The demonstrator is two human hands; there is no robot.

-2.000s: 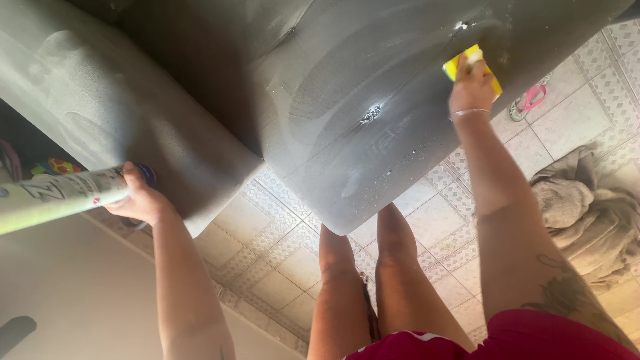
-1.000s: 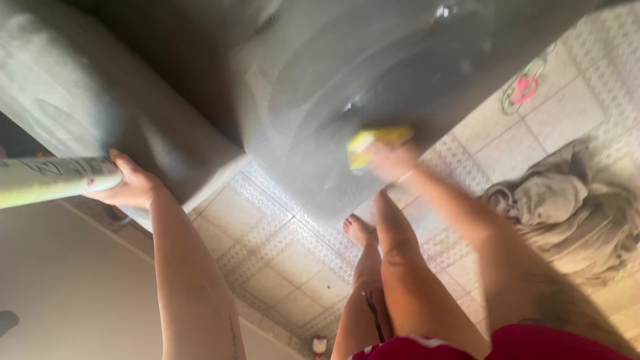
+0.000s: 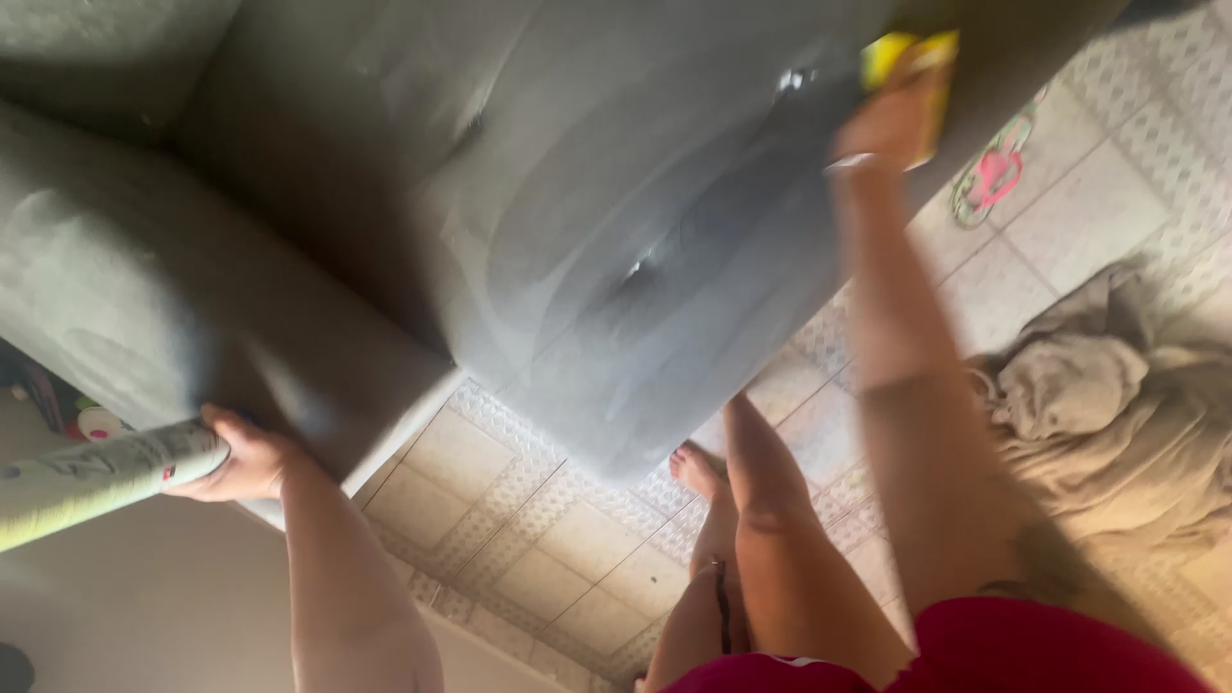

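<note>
A yellow sponge (image 3: 890,60) is gripped by my right hand (image 3: 885,120), blurred, against the front part of a grey sofa seat (image 3: 597,192) at the upper right. Shiny wet or foamy spots and curved streaks mark the seat's surface. My left hand (image 3: 245,457) holds one end of a long cylindrical container (image 3: 106,476) with writing on it, beside the sofa's grey armrest (image 3: 192,289) at the left. The container's other end runs out of the frame.
A crumpled beige cloth (image 3: 1078,385) lies on the tiled floor (image 3: 587,539) at the right. Nearer the sofa is a flip-flop with a pink strap (image 3: 991,178). My bare legs stand by the seat's front edge. A pale wall (image 3: 183,597) borders the lower left.
From near the seat's front corner one second ago, my right hand has moved with the sponge up and to the right along the seat. The left hand still holds the container beside the armrest.
</note>
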